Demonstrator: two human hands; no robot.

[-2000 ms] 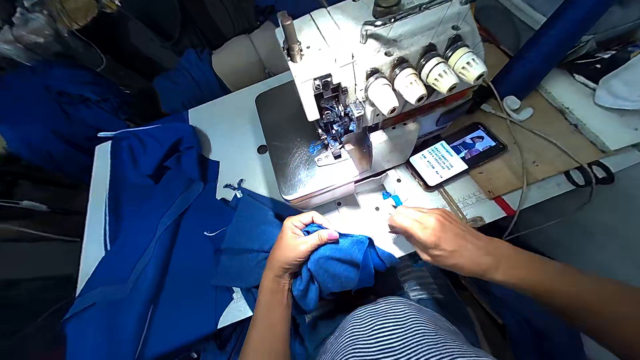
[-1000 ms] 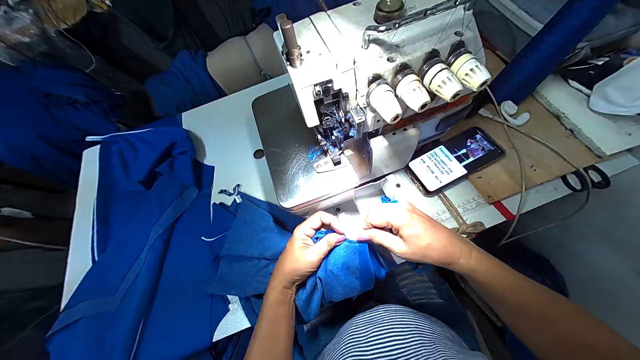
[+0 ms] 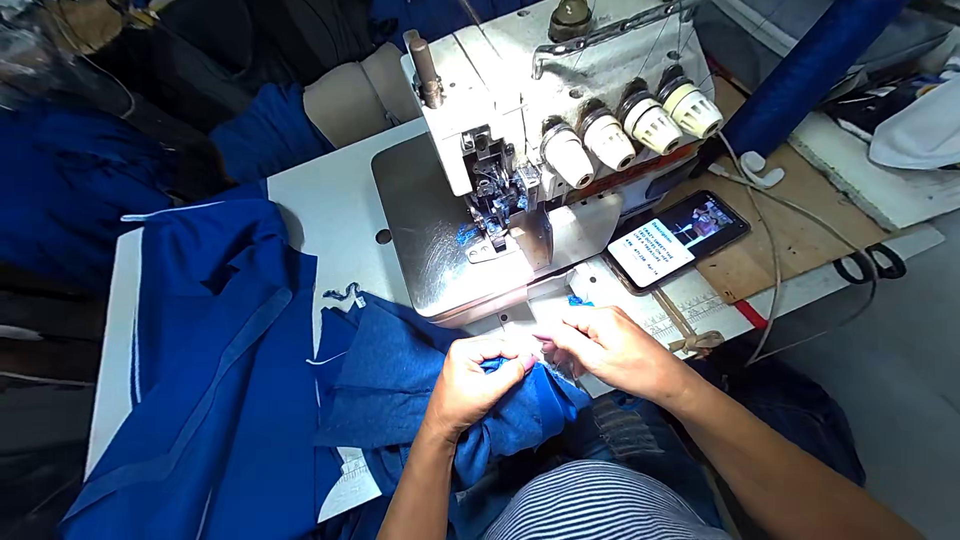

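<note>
Both hands are close together in front of the serger sewing machine (image 3: 495,225), over the table's near edge. My left hand (image 3: 476,379) pinches a bunched piece of blue fabric (image 3: 525,412) between thumb and fingers; the rest of that fabric spreads left across the table. My right hand (image 3: 600,349) has its fingertips curled at the fabric's upper edge, just right of the left thumb; whether they pinch the fabric or a thread is too small to tell. Small blue scraps (image 3: 579,301) lie just above the right hand.
More blue fabric pieces with white edging (image 3: 202,300) cover the table's left part. Right of the machine lie a lit smartphone (image 3: 675,240), white earphones (image 3: 761,171), a brown board (image 3: 817,217) and black scissors handles (image 3: 870,264). A rolled blue fabric (image 3: 810,75) leans behind them.
Two seconds ago my right hand was farther right, apart from the left one, by the blue scraps. It has moved left to my left hand at the fabric's edge.
</note>
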